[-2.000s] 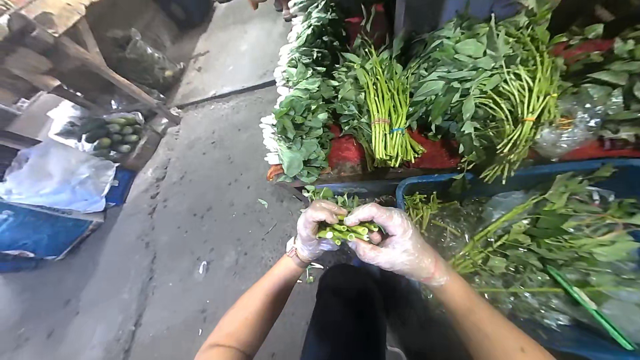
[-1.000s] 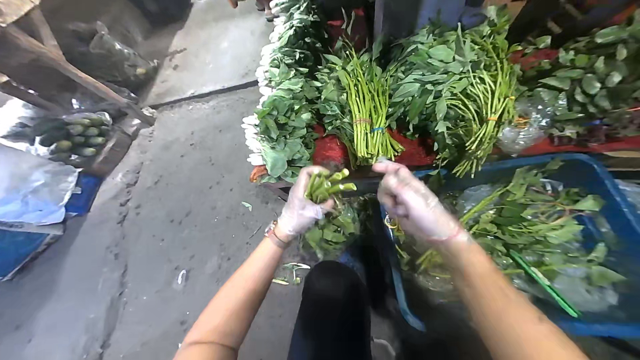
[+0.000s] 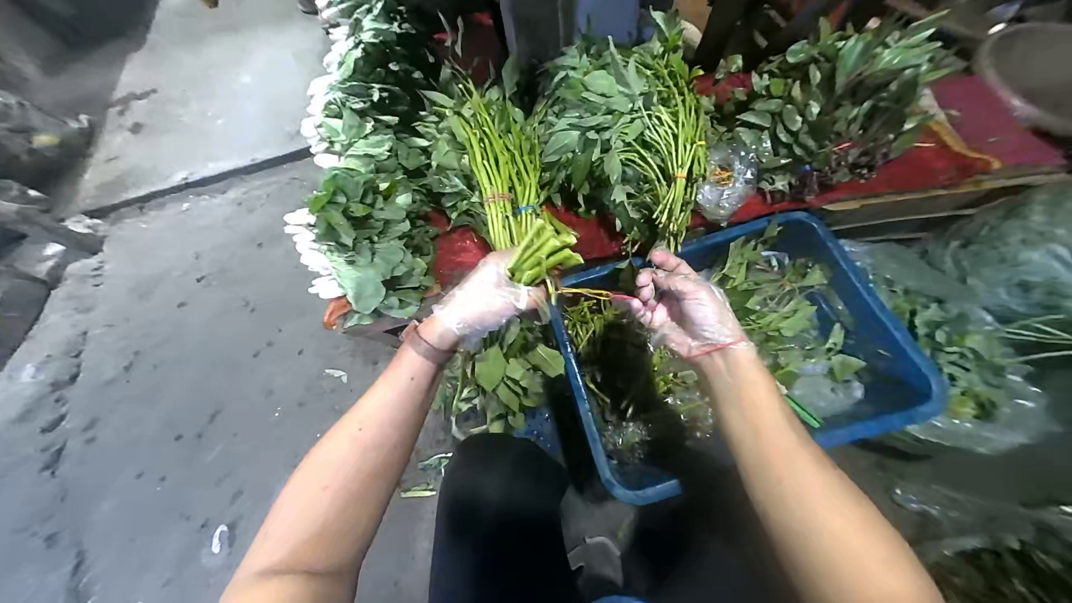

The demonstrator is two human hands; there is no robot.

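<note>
My left hand, in a clear plastic glove, is closed around a bunch of green leafy stems; the cut ends point up and the leaves hang below the fist. To its right, my right hand, gloved too, pinches a stretched rubber band that runs across to the bunch, yellow near the stems and red near the fingers. Another red band circles my right wrist. Under my right hand lies a blue plastic crate with loose leafy greens and plastic inside.
Tied bundles of long-stemmed greens lie on a red-covered stand ahead. White-stalked leafy vegetables are stacked at its left end. A clear bag with rubber bands sits by the bundles. Bagged greens stand right of the crate.
Both hands were together on the stems two seconds ago; my right hand has since moved apart. A stretched rubber band now shows between the hands. The view has shifted to the right.
</note>
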